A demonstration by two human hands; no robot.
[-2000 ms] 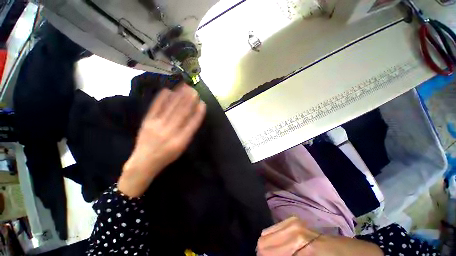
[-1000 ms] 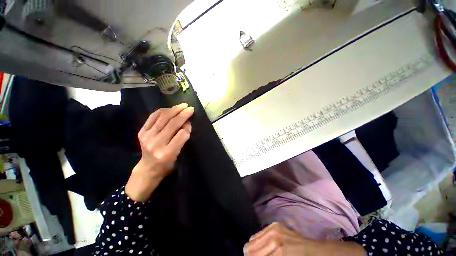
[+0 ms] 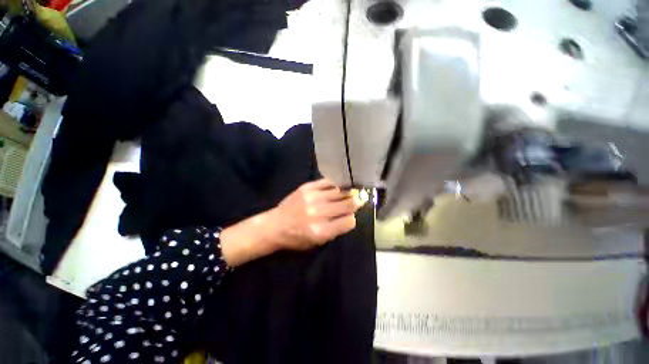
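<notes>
The black garment (image 3: 299, 306) lies heaped left of the needle and runs down toward the bottom edge, with a straight right edge beside the machine bed. My left hand (image 3: 313, 217) is on it close to the needle area, fingers bent and together on the cloth. The presser foot and needle area (image 3: 363, 197) is lit and partly hidden by the hand and machine head. The sewing machine head (image 3: 438, 106) fills the upper middle. My right hand cannot be made out in view.
The machine bed with ruler scale (image 3: 498, 291) lies right of the cloth. The ribbed tension knob (image 3: 534, 199) is blurred at the right, beside an unclear brownish shape. White table surface (image 3: 245, 92) shows behind the cloth. Other items sit at the far left.
The view has shifted closer over the machine head, so the cloth and bed appear turned. My left hand is still on the cloth, closer to the needle. My right hand has left the view.
</notes>
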